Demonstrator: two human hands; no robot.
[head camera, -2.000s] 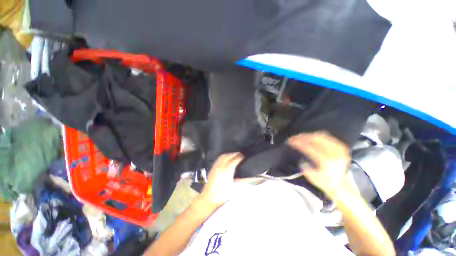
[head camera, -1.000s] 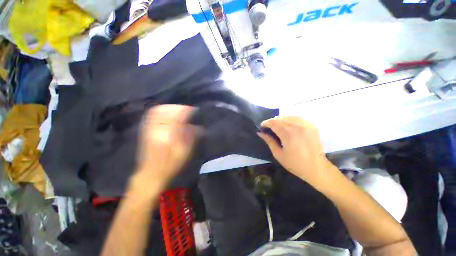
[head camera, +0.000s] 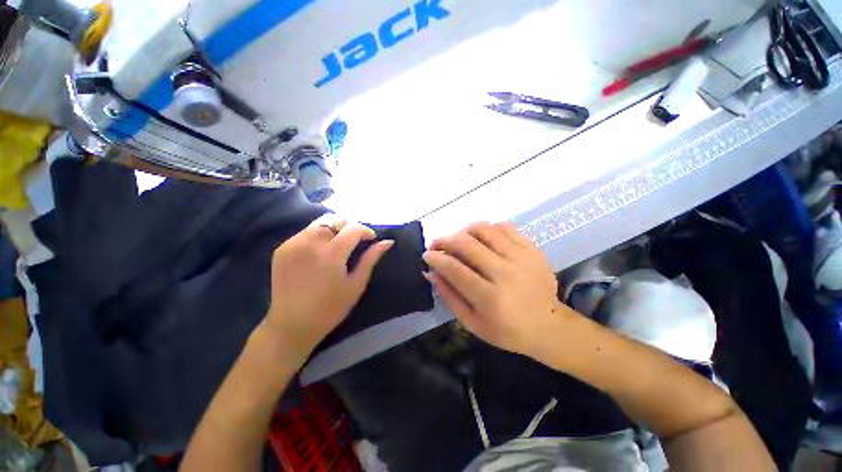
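Observation:
Black fabric (head camera: 185, 267) covers the left of the table and runs up to the needle area of the white sewing machine (head camera: 268, 55). A straight-edged end of black fabric (head camera: 402, 277) lies in front of the needle area, between my hands. My left hand (head camera: 318, 281) pinches the fabric with thumb and forefinger, just below the machine head. My right hand (head camera: 494, 281) has its fingertips at the fabric's right edge, gripping that edge. The needle and presser foot are hidden behind the machine parts and bright glare.
Black snips (head camera: 540, 109), a red tool (head camera: 655, 66) and black-handled scissors (head camera: 798, 51) lie at the right of the table. A printed ruler (head camera: 646, 175) runs along the front. A red basket (head camera: 314, 433) is below. Grey-and-white bundles (head camera: 655, 313) hang under the table.
The view has shifted right, showing the scissors and ruler. My left hand has moved in beside the needle area and pinches the fabric. My right hand is now at the fabric's straight end.

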